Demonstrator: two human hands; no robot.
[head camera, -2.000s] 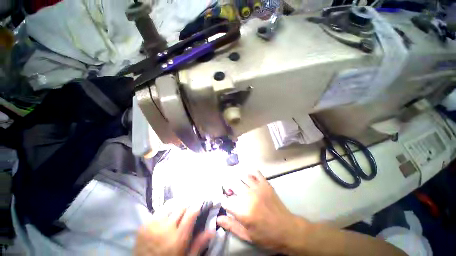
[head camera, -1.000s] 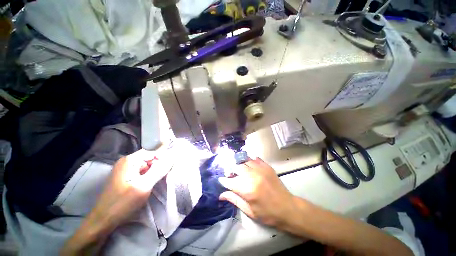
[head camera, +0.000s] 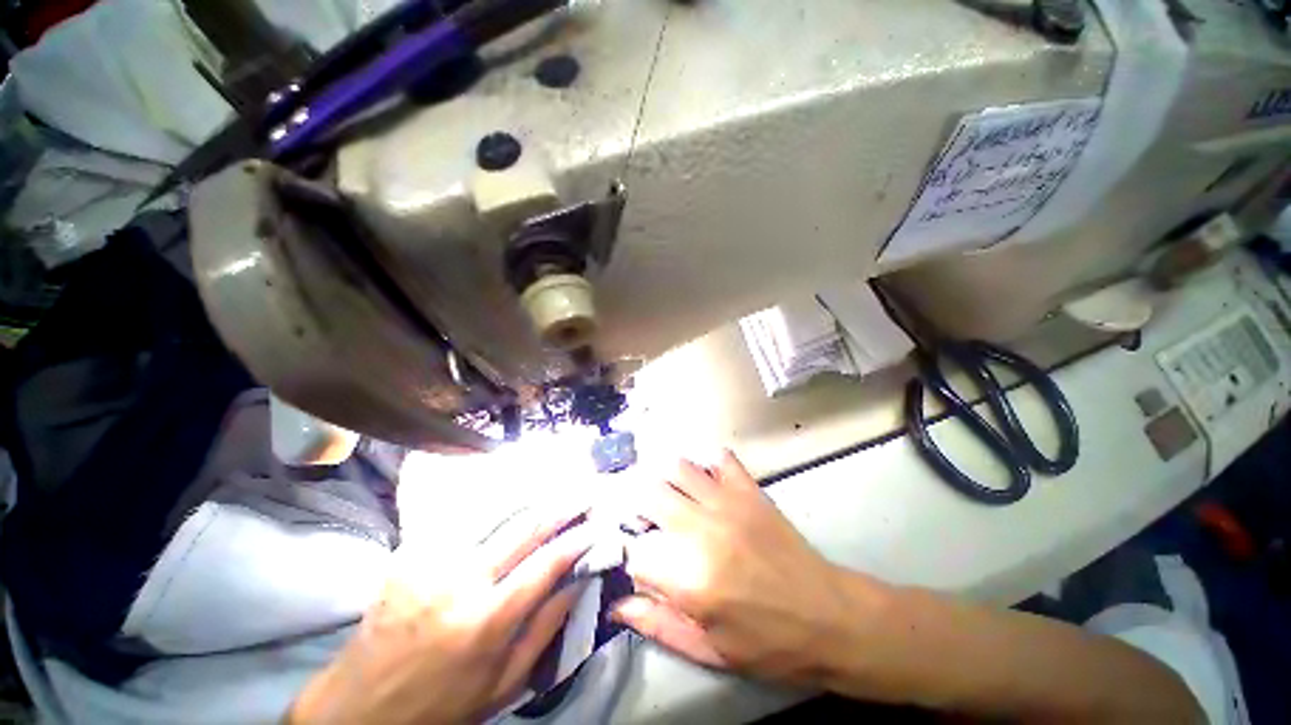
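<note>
The navy, grey and white garment (head camera: 262, 567) is bunched left of the needle and runs under both hands. My left hand (head camera: 453, 623) lies on the cloth below the needle, its fingers pinching the layered edge. My right hand (head camera: 722, 567) is just right of it, fingertips close to the needle area, thumb and fingers on the same edge. The cream sewing machine head (head camera: 765, 156) stands above. The presser foot and needle are lost in the lamp's glare (head camera: 496, 475).
Black-handled scissors (head camera: 991, 422) lie on the bed to the right. A folded white stack (head camera: 800, 344) is behind them. A control panel (head camera: 1225, 371) is at far right. Purple-and-black shears (head camera: 354, 85) rest on the head. White cloth (head camera: 106, 85) is heaped behind left.
My left hand has moved right and down from the garment's left part to the edge beside my right hand. The view has moved closer to the machine head. Less navy cloth shows between the hands.
</note>
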